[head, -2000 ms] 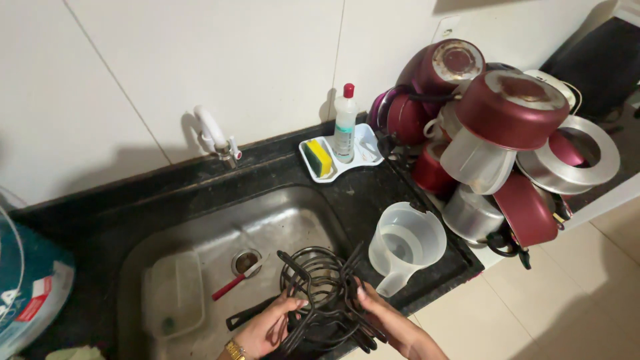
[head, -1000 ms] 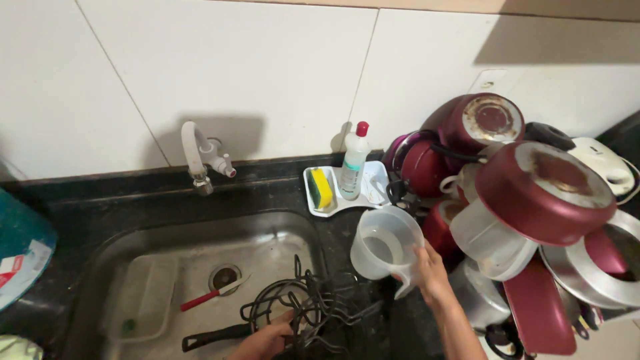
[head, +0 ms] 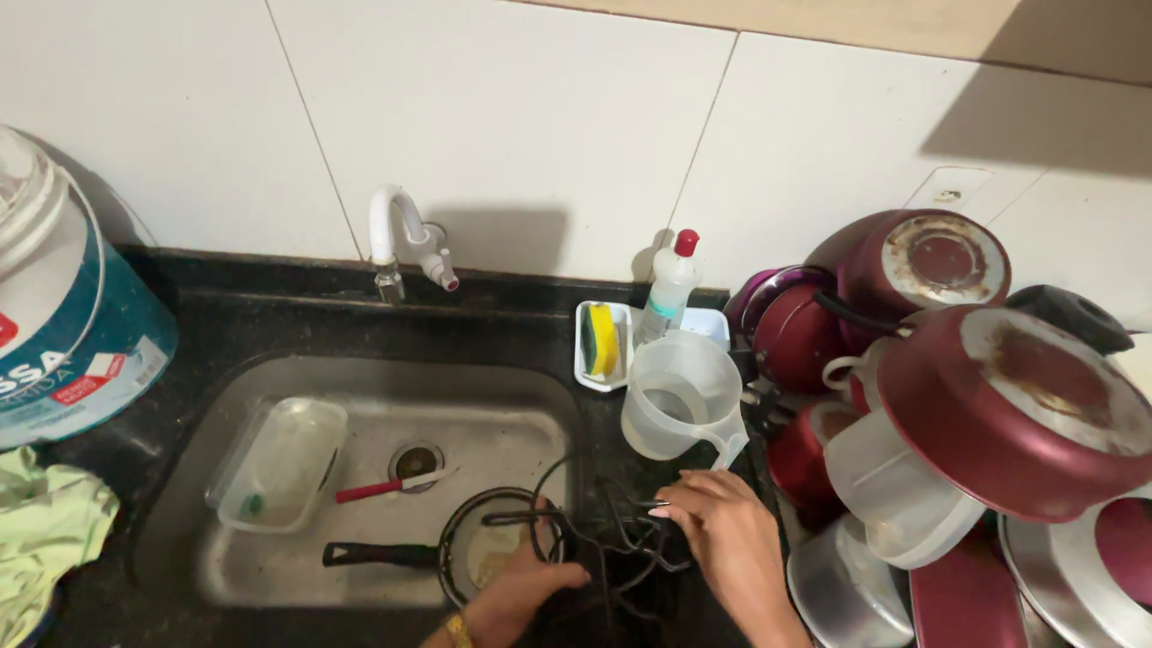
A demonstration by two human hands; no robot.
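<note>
Black wire stove grates lie at the sink's right front edge. My left hand, a gold-coloured band at its wrist, has its fingers around a wire loop of the grates, over a small frying pan with a black handle. My right hand pinches a wire end on the grates' right side. Just behind it stands a translucent plastic jug, its handle pointing toward that hand. A red-handled knife lies by the drain, and a clear plastic container rests at the sink's left.
Stacked red pots and pans crowd the right side. A white tray holds a yellow-green sponge; a red-capped bottle stands there too. The faucet rises behind the sink. A large bucket and green cloth sit left.
My right hand has left the jug's handle and come down to the grates. The jug, in front of the tray a second ago, now stands closer to the bottle. My left hand stays at the grates.
</note>
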